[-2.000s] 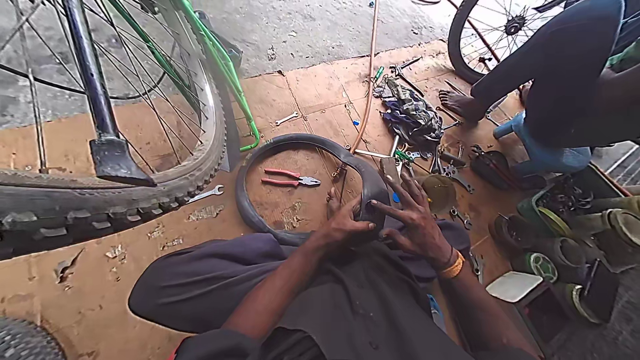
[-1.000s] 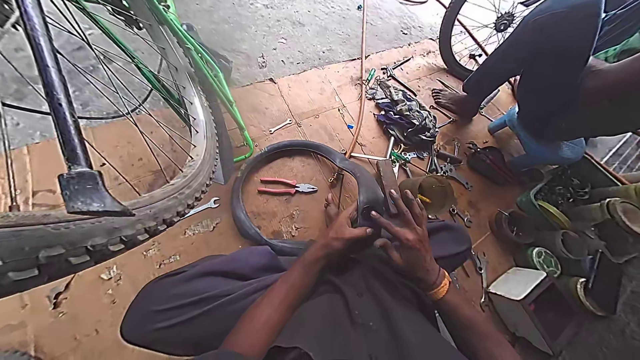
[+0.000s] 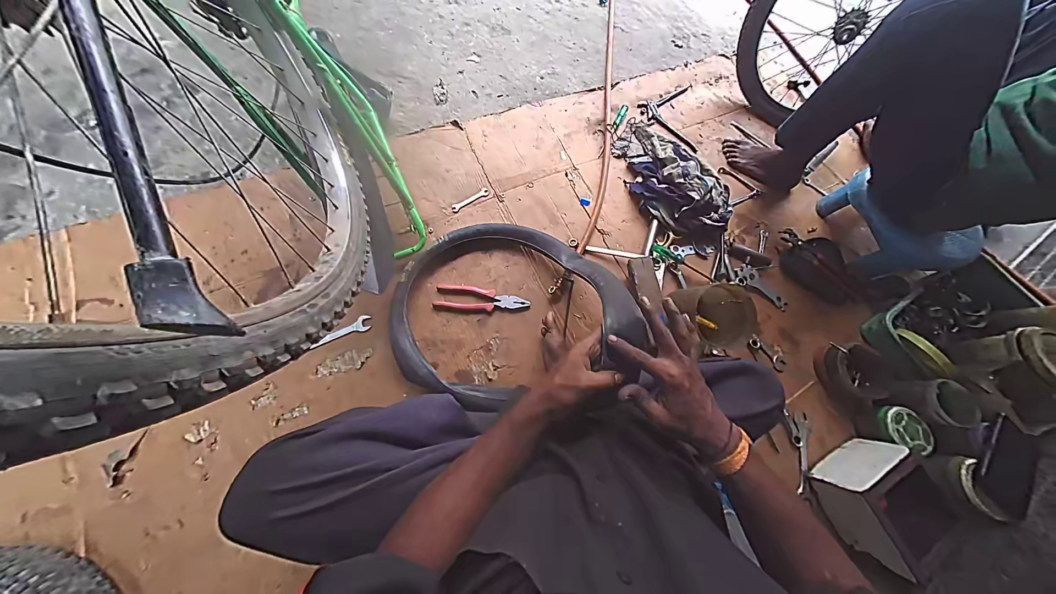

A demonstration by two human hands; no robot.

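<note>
A black rubber inner tube (image 3: pixel 409 285) lies in a loop on the cardboard in front of my crossed legs. My left hand (image 3: pixel 577 371) holds the tube's near right part between thumb and fingers. With fingers spread, my right hand (image 3: pixel 676 371) rests on the same part, its index finger pressing on the tube. Inside the loop are combination pliers with red handles (image 3: pixel 470 304) and, close to my left hand, the brass valve (image 3: pixel 563 285). A flat block (image 3: pixel 645 285) stands just beyond my right fingertips, beside a round tin (image 3: pixel 718 312).
At left a bicycle wheel (image 3: pixel 247 330) and black fork leg (image 3: pixel 124 148) stand close. Open-end wrenches (image 3: pixel 342 332), a crumpled cloth (image 3: pixel 681 177) and several tools lie on the cardboard. Right are cans (image 3: pixel 940 404), a box (image 3: pixel 862 464) and a seated person's leg (image 3: pixel 858 82).
Both hands stay at the same part of the tube. Their fingers have shifted slightly on it; the pliers and the tools around have not moved.
</note>
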